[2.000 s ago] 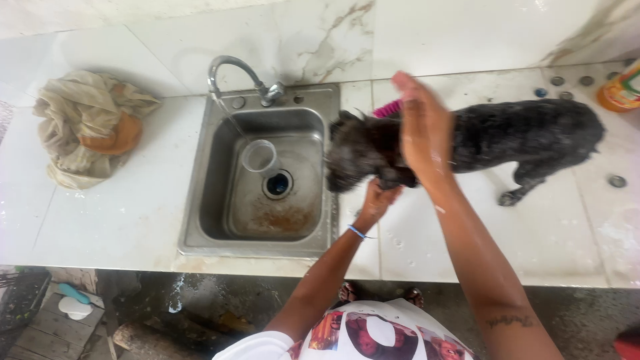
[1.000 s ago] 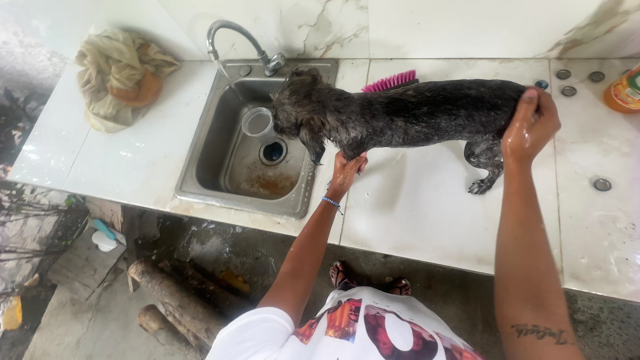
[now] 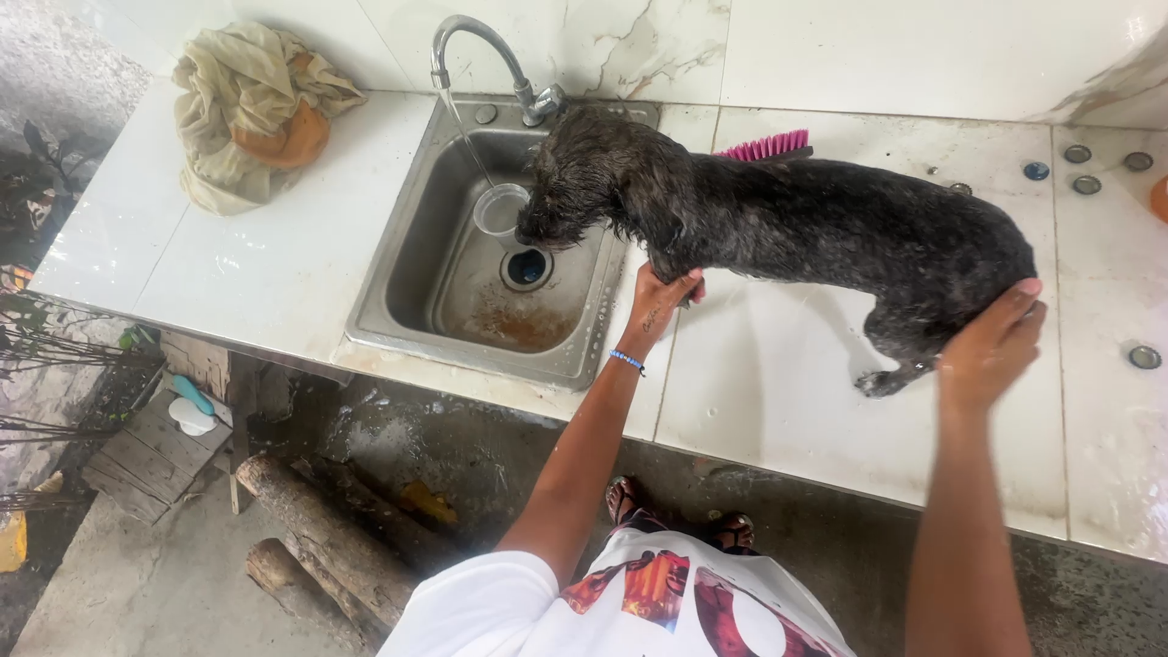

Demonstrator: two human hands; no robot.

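A wet, dark-haired dog stands on the white tiled counter, its head over the left side toward the steel sink. My left hand is closed around the dog's front leg at its chest. Against the dog's rump and hind leg rests my right hand, its fingers partly bent. Water runs from the curved chrome faucet toward a clear plastic container in the sink, close to the dog's muzzle. Behind the dog's back lies a brush with pink bristles.
A crumpled beige cloth with an orange-brown part lies left of the sink. Several bottle caps are scattered at the right, near an orange object at the frame's edge. Below the counter are logs and a small wooden stool.
My right hand has moved from the dog's shoulder area to its rump, then lower on the hindquarters. My left hand remains at the dog's front leg.
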